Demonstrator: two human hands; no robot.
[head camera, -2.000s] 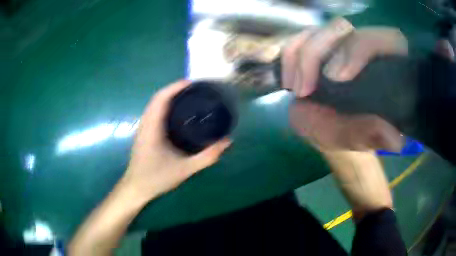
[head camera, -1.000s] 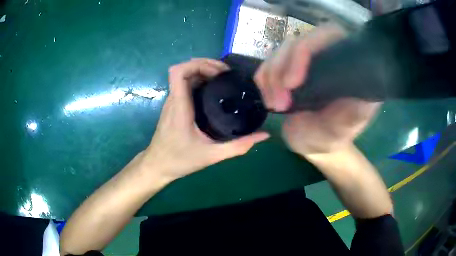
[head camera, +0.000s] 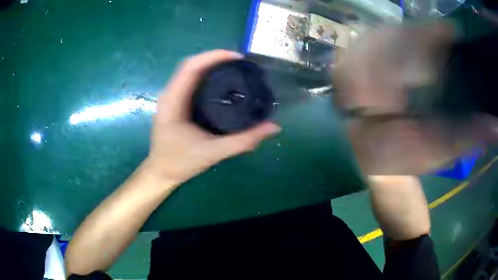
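My left hand [head camera: 183, 123] grips a round black housing [head camera: 233, 98] from its left side. Its dark end face points up, with shiny spots near the middle. My right hand [head camera: 393, 98] is strongly blurred, right of the housing and apart from it. It is closed around the dark body of an electric screwdriver [head camera: 464, 79], which is blurred too. The driver's tip cannot be made out. The screw feeder [head camera: 276, 33] stands behind, with a tan metal pick-up block [head camera: 327, 30] between the housing and my right hand. No screw can be made out.
The glossy green bench [head camera: 98, 71] carries the feeder and ends in front of my dark clothing. A clear plastic item [head camera: 445, 6] lies at the top right. A blue piece [head camera: 464, 165] shows at the right below the bench. The green floor has a yellow line [head camera: 448, 196].
Since one second ago, my right hand and the screwdriver have moved right, away from the housing. My left hand and the housing have shifted slightly left and up.
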